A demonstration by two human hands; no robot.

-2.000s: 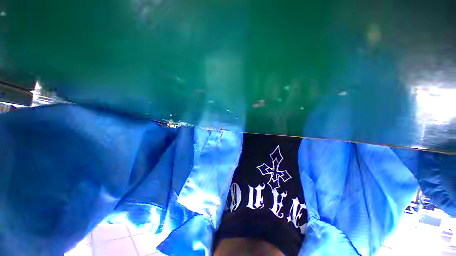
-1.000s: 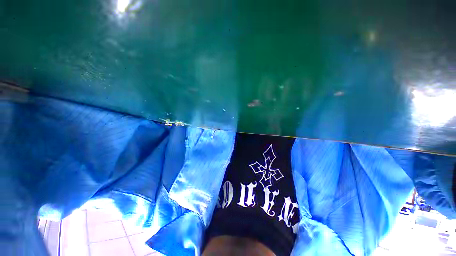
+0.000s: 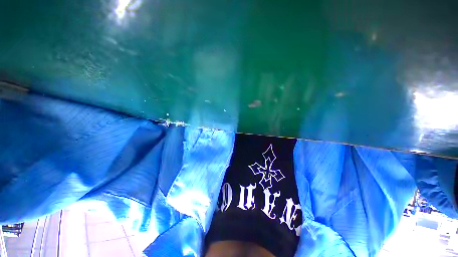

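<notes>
The glossy green mat [image 3: 281,60] on the bench fills the upper part of the view and lies nearest in front of me. It shows small specks, scuffs and a small pinkish-brown mark [image 3: 255,104] near the front edge. Neither of my hands is in the picture. My open light blue smock [image 3: 346,190] hangs below the bench edge over a black shirt [image 3: 251,216] with a white cross and letters.
The bench's front edge [image 3: 271,135] runs across the view, with a worn, glinting spot [image 3: 173,123] left of centre. Bright glare [image 3: 439,108] lies on the mat at right. Pale floor tiles [image 3: 105,233] show at lower left.
The view has shifted slightly, and glare now shows at the mat's upper left. The smock's left side has moved, uncovering more floor at lower left. No hand has appeared.
</notes>
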